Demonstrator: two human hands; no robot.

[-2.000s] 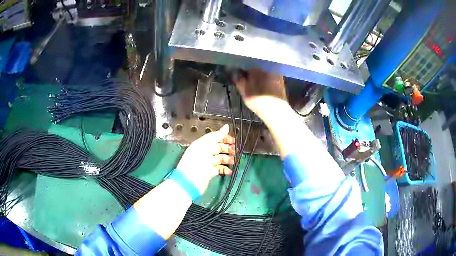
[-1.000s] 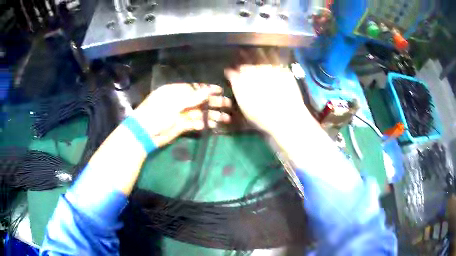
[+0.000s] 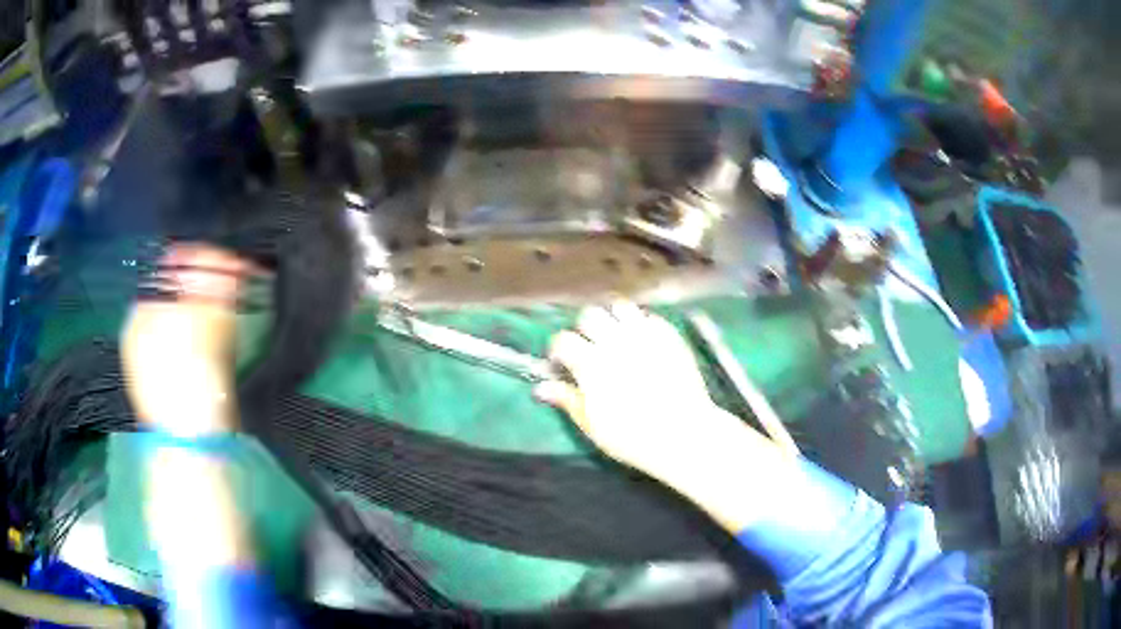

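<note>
My right hand (image 3: 639,381) is closed on the right end of a narrow silver bar (image 3: 467,345), which lies over the green mat in front of the press. My left hand (image 3: 184,344) is at the left, at the coiled bundle of black cables (image 3: 305,295); it is badly blurred, and I cannot tell whether its fingers hold cables. A long bundle of black cables (image 3: 492,498) runs across the mat below my right hand. A second silver bar (image 3: 744,383) lies to the right of my right hand, partly behind the forearm.
The lower mold (image 3: 529,197) sits under the thick steel upper plate (image 3: 541,76). At the right are the blue machine base (image 3: 848,184), pale curved handles (image 3: 904,313), an orange-tipped object (image 3: 991,312) and a blue basket (image 3: 1092,329) of black pieces.
My left hand has moved from the mold to the cable coil at the left. My right hand has come out from under the upper plate onto the silver bar. No cables now show hanging from the mold.
</note>
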